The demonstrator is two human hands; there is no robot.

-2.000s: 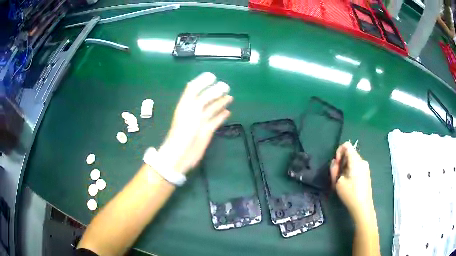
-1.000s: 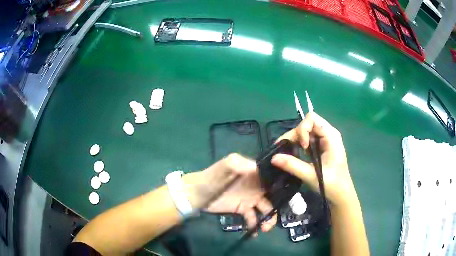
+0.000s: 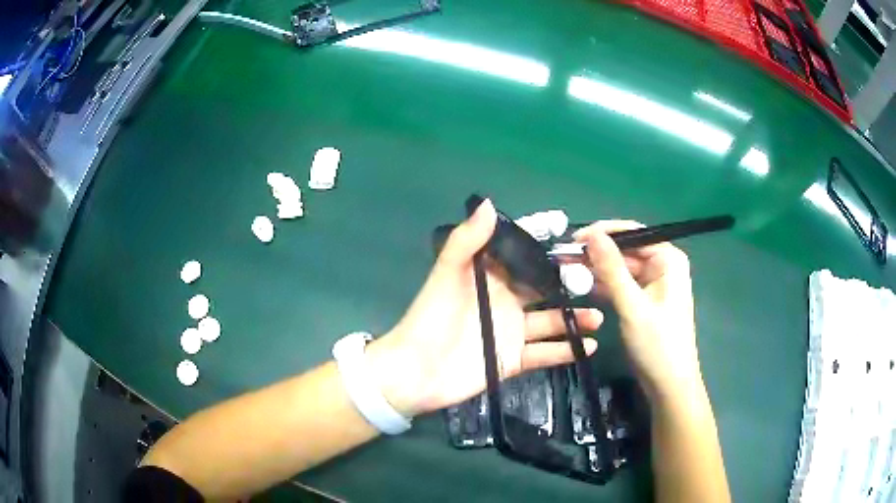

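My left hand (image 3: 447,329) holds a black phone middle frame (image 3: 519,257) tilted above the mat, thumb on its solid upper end, fingers behind its open window. My right hand (image 3: 648,295) holds dark tweezers (image 3: 673,233), their pale tips at the frame's solid end. White finger cots cover some fingertips of both hands. Whether the tips hold a small part is too small to tell. More frames (image 3: 533,403) lie on the mat below, partly hidden by the held frame and my left hand.
Loose white discs and rolls (image 3: 198,307) lie on the green mat (image 3: 393,128) at left. Another frame (image 3: 314,24) is at the far edge, one more (image 3: 857,209) at far right. A red tray (image 3: 727,39) is beyond. A white sheet-like tray (image 3: 853,383) is at right.
The frame from the right has come into my left hand and turned, solid end up. The tweezers have swung from pointing away to pointing left at the frame. The view has shifted.
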